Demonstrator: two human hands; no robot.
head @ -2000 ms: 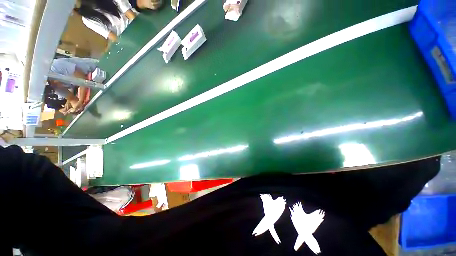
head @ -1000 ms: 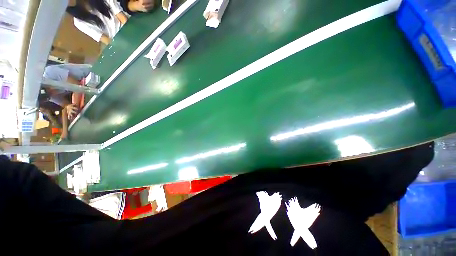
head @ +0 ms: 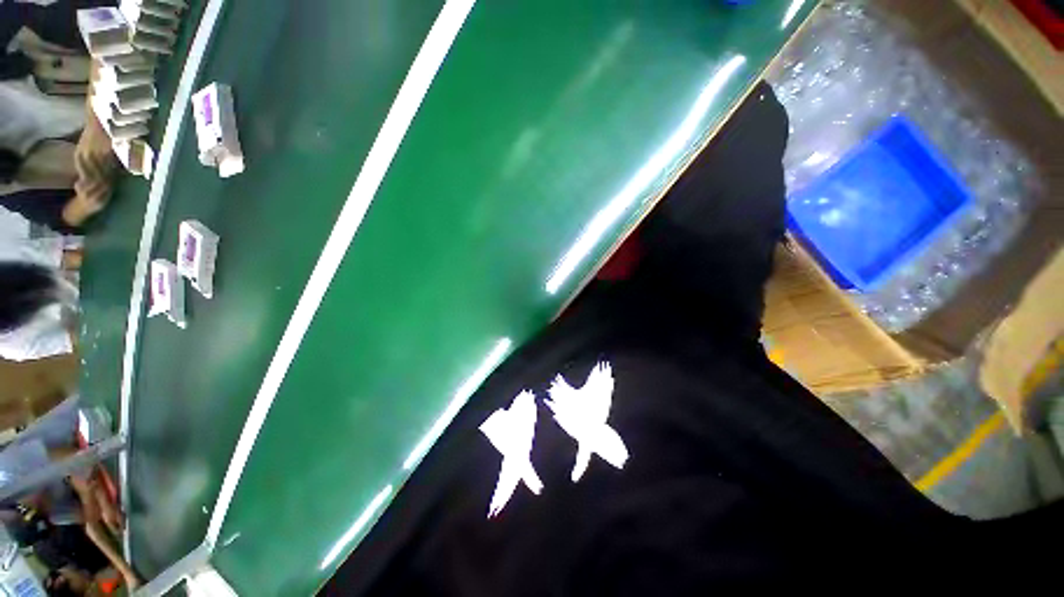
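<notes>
Neither of my hands is in view; only my black clothing with two white X marks shows along the lower part. The green workbench (head: 467, 175) lies in front of me. On its belt past the white dividing strip (head: 338, 251) stand three small white cartons with purple print: one (head: 215, 128) higher up, and two close together, one (head: 197, 258) and another (head: 167, 292). To the right, a brown corrugated carton (head: 846, 321) holds heaped clear plastic pieces (head: 992, 187) with a small blue bin (head: 887, 204) on top.
A row of open white cartons (head: 126, 88) stands at the far side by a person's arm (head: 93, 163). Other people show at the left edge. A metal post (head: 58, 449) is at lower left. A yellow floor line (head: 968, 443) runs beyond the carton.
The view has swung round to the right. The brown carton and the blue bin now show more fully, the blue tote has almost left the picture, and the cartons appear further left.
</notes>
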